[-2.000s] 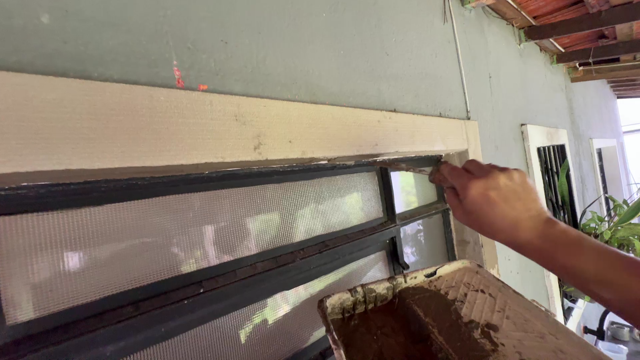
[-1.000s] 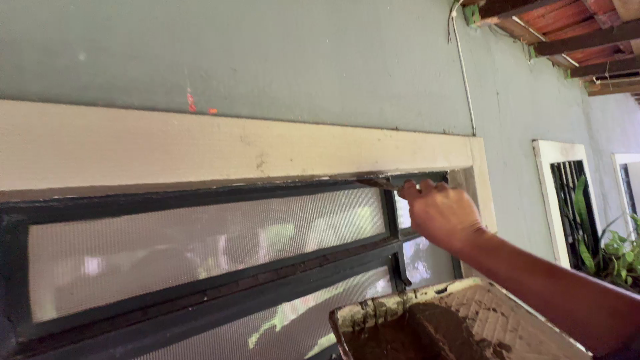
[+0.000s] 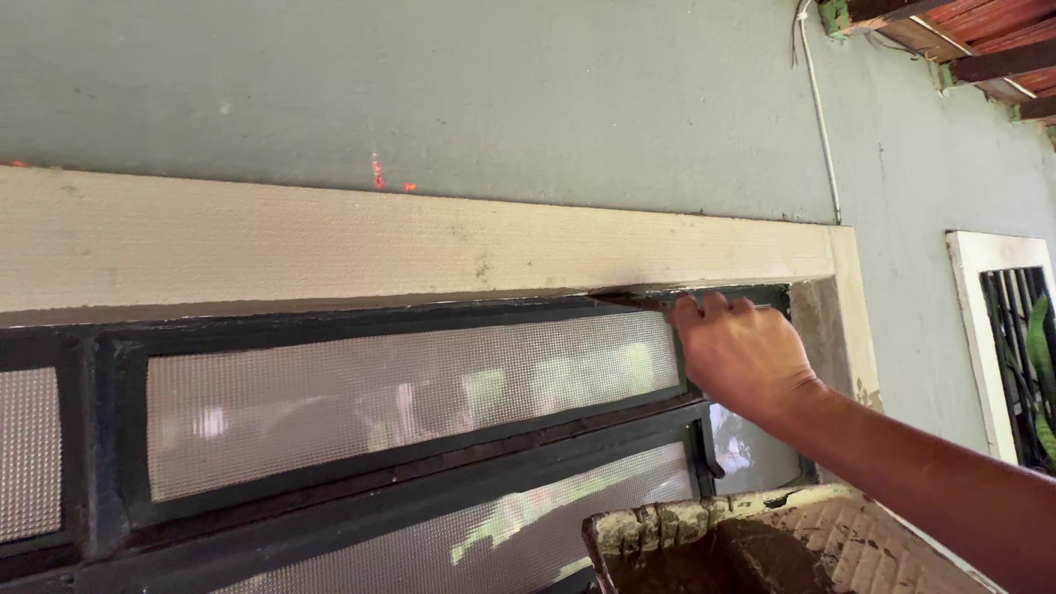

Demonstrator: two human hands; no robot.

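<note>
My right hand [image 3: 742, 351] grips a paintbrush [image 3: 631, 299] by its handle. The brush's bristles point left and touch the seam where the dark window frame [image 3: 330, 334] meets the underside of the cream surround [image 3: 330, 247]. Below the hand is a paint tray [image 3: 652, 524] with a ribbed ramp and brown paint in its well; what holds it up is out of view. My left hand is not in the picture.
Textured glass panes [image 3: 412, 404] fill the dark frame, and a window latch [image 3: 708, 450] hangs near the tray. A thin cable [image 3: 817, 115] runs down the grey-green wall [image 3: 536, 99]. A second, barred window [image 3: 1019, 355] and roof beams [image 3: 1002, 66] are at the right.
From the frame's right corner, my right hand has moved left along the top edge with the brush. The view has shifted left.
</note>
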